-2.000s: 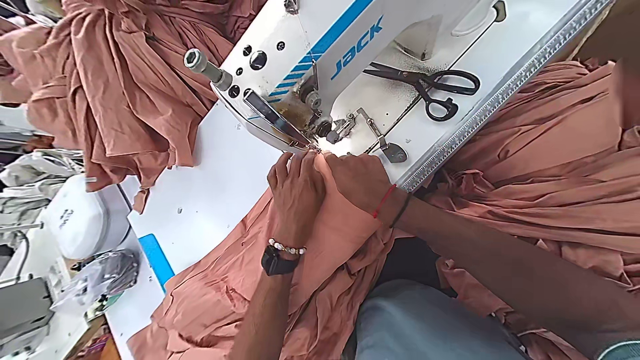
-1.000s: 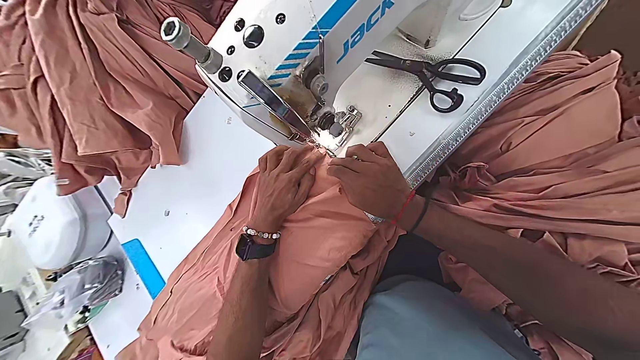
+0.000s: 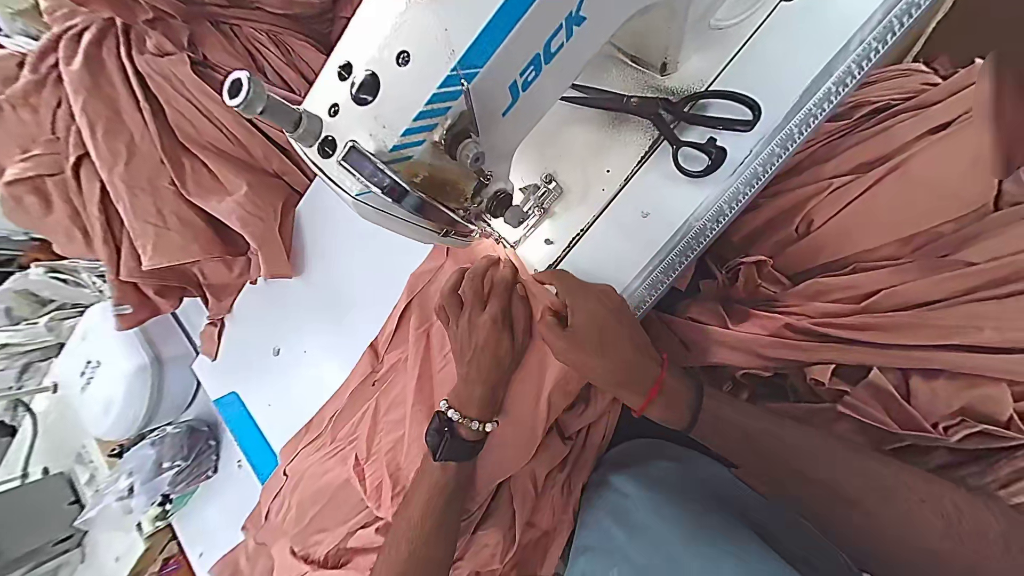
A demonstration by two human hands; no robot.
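Note:
A Jack sewing machine (image 3: 448, 104) stands over a piece of salmon-pink fabric (image 3: 384, 416), whose edge runs up to the needle area. My left hand (image 3: 486, 320), with a bead bracelet and a dark watch at the wrist, lies on the fabric just below the presser foot, its fingers bent. Close beside it on the right, my right hand (image 3: 596, 332) pinches the fabric's edge between thumb and fingers; a red cord is round its wrist. The needle tip itself is hard to make out.
Black-handled fabric scissors (image 3: 672, 116) lie on the machine bed, near a measuring tape (image 3: 768, 164) along the table edge. More pink fabric is heaped at the upper left (image 3: 160, 152) and at the right (image 3: 880, 264). A plastic bag (image 3: 164, 468) sits at the lower left.
The fabric and both hands have shifted at the needle. My left hand, turned more to the side a second ago, now points its fingers up toward the presser foot, near my right hand.

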